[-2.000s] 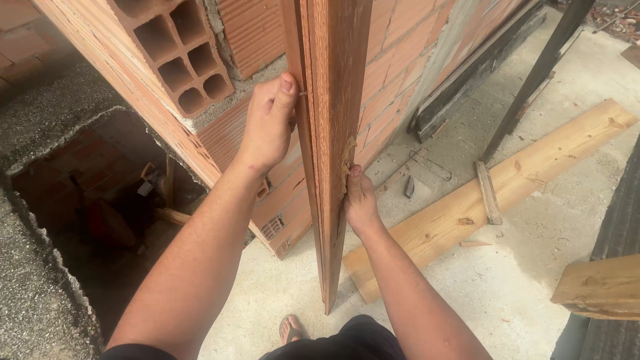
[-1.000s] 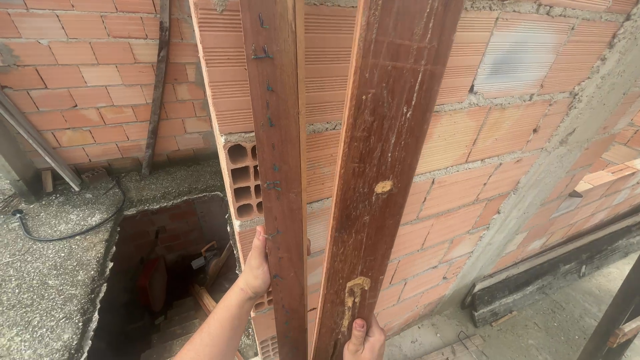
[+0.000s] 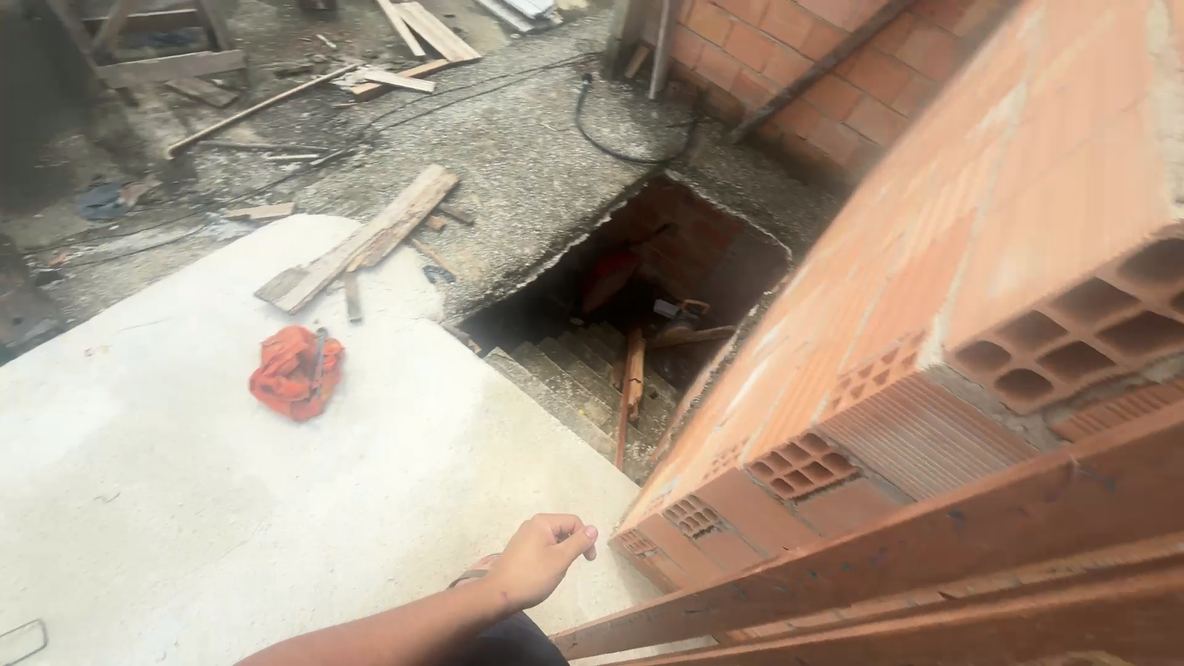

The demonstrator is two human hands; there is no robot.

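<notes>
My left hand [image 3: 544,559] hangs above the pale concrete floor, fingers loosely curled, near the foot of the hollow-brick wall [image 3: 832,351]. It touches neither the wall nor the wooden frame; whether something small is between its fingers cannot be told. Brown wooden door-frame boards [image 3: 925,546] run along the wall's end at lower right, to the right of that hand. My right hand is out of view. On the concrete floor [image 3: 388,499], to the left, lies a crumpled orange-red cloth or bag [image 3: 294,373] with a thin metal tool across it.
A stairwell opening [image 3: 592,370] with concrete steps drops beside the wall, and loose timber lies on the steps. Wood planks [image 3: 361,242] rest on the floor beyond the orange item. A black hose [image 3: 620,153] curves on rough ground, with scrap boards [image 3: 421,37] farther back.
My left hand has let go of the wooden frame and now hangs over the floor. My right hand has gone out of view. The view has swung left and down.
</notes>
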